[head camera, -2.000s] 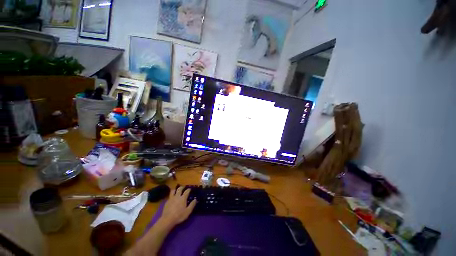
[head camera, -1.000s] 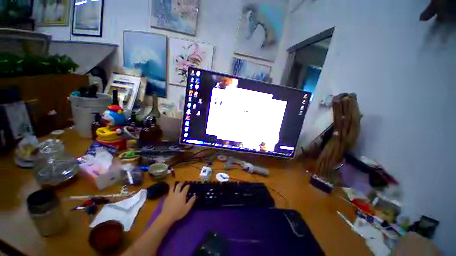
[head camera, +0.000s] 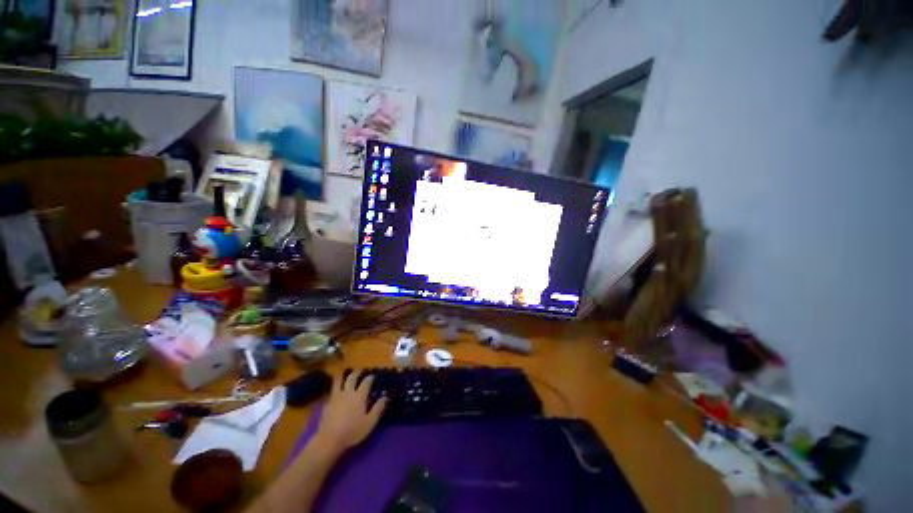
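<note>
My left hand (head camera: 350, 409) rests with its fingers apart on the left end of the black keyboard (head camera: 450, 393) and holds nothing. The purple and dark desk mat (head camera: 481, 466) lies under my left forearm. A dark mouse-like object (head camera: 420, 491) sits on the mat at the bottom edge. The monitor (head camera: 481, 235) behind the keyboard shows a bright white window on a dark desktop. A small black object (head camera: 308, 389) lies left of the keyboard. My right hand is not clearly visible; only a blurred skin-coloured patch shows at the bottom right edge.
Left of the mat are a crumpled white tissue (head camera: 235, 431), a brown bowl (head camera: 207, 481), a dark-lidded jar (head camera: 85, 436), a clear glass jar (head camera: 100, 346) and a pink tissue pack (head camera: 190, 346). Driftwood (head camera: 666, 261) stands right of the monitor. Papers and pens (head camera: 731, 461) lie far right.
The view has shifted slightly, so desk things appear a little further left. My left hand stays on the keyboard. The skin-coloured patch at the bottom right is smaller than a second ago.
</note>
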